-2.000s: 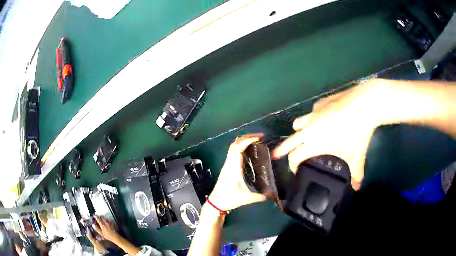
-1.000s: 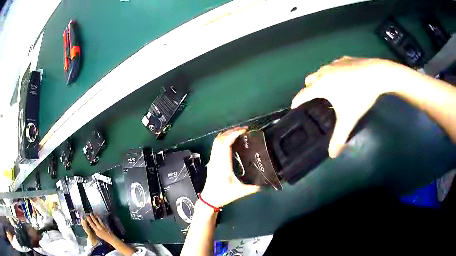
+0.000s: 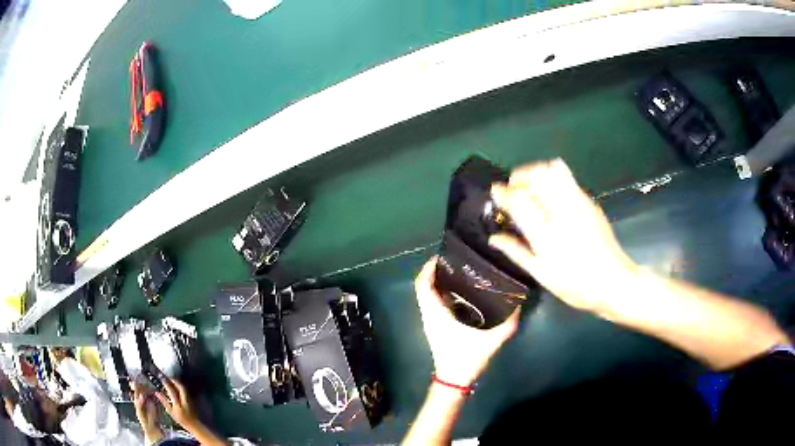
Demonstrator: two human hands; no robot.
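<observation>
My left hand [image 3: 464,335] grips a black printed box sleeve [image 3: 479,292] with a ring picture, near the middle of the view. A matte black inner tray [image 3: 472,187] sticks out of the sleeve's upper end, tilted over the bench. My right hand [image 3: 562,239] is at the tray's right side, blurred, with thumb and fingers around a small shiny part [image 3: 493,215]. Whether the fingers touch or pinch that part cannot be told. The lower part of the tray is hidden by the sleeve and my right hand.
Black retail boxes [image 3: 324,357] stand in a row at lower left. Packed units [image 3: 269,228] lie under the shelf edge [image 3: 366,96]. Black trays [image 3: 680,118] lie at upper right. A red and black knife [image 3: 146,100] lies on the shelf. Another person's hands [image 3: 166,405] work at far lower left.
The sleeve and tray have moved from lower right towards the middle, and the tray now points up and away. My right hand has moved from the tray's far end to its side.
</observation>
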